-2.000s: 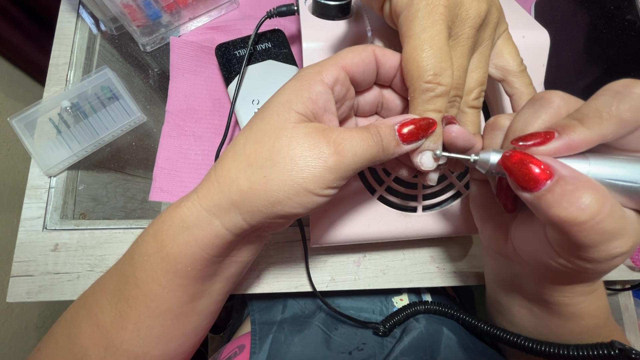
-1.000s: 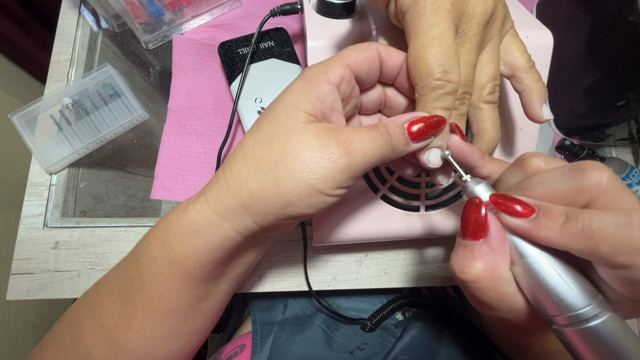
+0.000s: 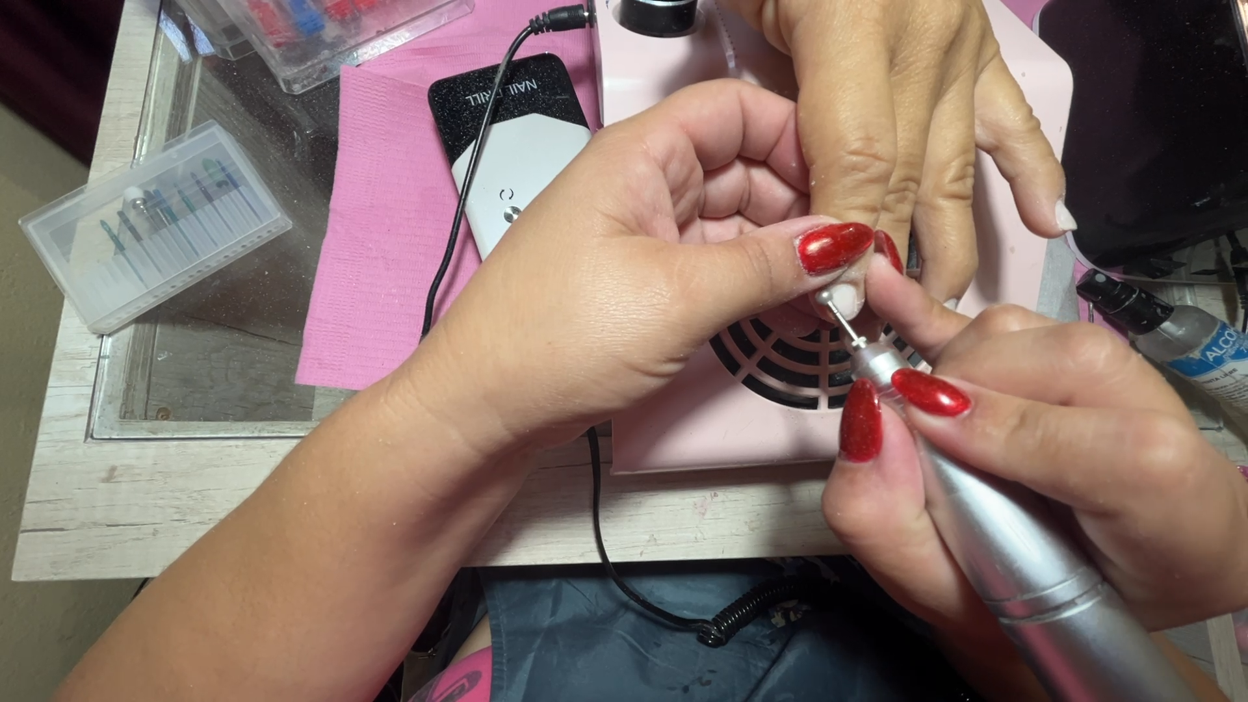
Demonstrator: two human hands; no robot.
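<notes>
My left hand (image 3: 682,224), with red glitter nails, grips one finger of another person's hand (image 3: 887,117) between thumb and fingers near its tip. A silver nail drill handpiece (image 3: 1004,546) lies in my right hand (image 3: 1053,439), held like a pen and slanting up to the left. Its small ball-shaped bit (image 3: 827,296) is at the edge of the gripped finger's white nail (image 3: 841,301); whether it touches cannot be told. Beneath these hands is a pink nail dust collector (image 3: 702,429) with a round black fan grille (image 3: 780,366). The other person's remaining fingers rest over it.
A nail drill control unit (image 3: 526,146) lies on a pink paper towel (image 3: 366,244), its black cable (image 3: 458,234) crossing it. Further left sits a clear case of drill bits (image 3: 156,224). Clear boxes (image 3: 331,39) are at the top; a spray bottle (image 3: 1180,327) and black tray-like object (image 3: 1150,127) are right.
My right hand and the handpiece have swung from nearly level to a steep slant, with the bit now at the nail's left side. My left hand keeps its hold on the finger.
</notes>
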